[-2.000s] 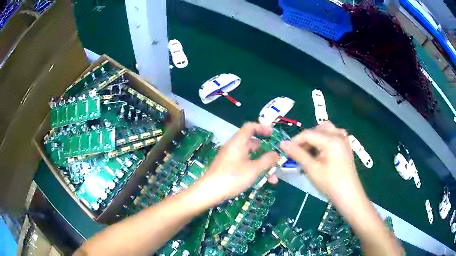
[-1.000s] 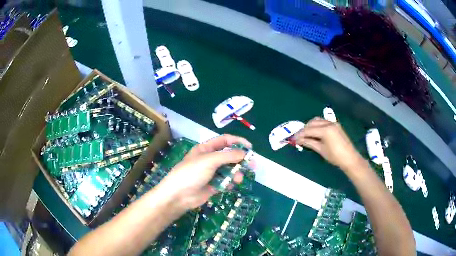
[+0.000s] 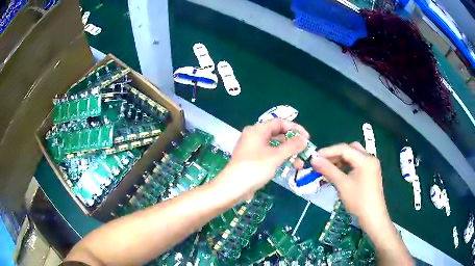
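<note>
My left hand [image 3: 268, 153] holds a green circuit board strip [image 3: 292, 136] between thumb and fingers. My right hand [image 3: 351, 174] is close to its right, with thumb and forefinger pinched at the strip's near end; what they pinch is too small to make out. A white-and-blue housing half [image 3: 308, 180] lies just under and between the hands, at the pale rail. Another housing half [image 3: 278, 113] lies on the belt behind my left hand, partly hidden by it.
An open carton [image 3: 179, 122] of board strips stands at left, beside a pale post [image 3: 151, 47]. Loose boards [image 3: 242, 223] lie in front of me. More shells [image 3: 195, 78] are on the green belt. A blue basket [image 3: 328, 23] and dark red wire bundle [image 3: 401, 62] lie beyond.
My right hand has come back from the belt to my left hand. A housing half now lies at the rail under the hands. The shells on the belt have shifted to the right.
</note>
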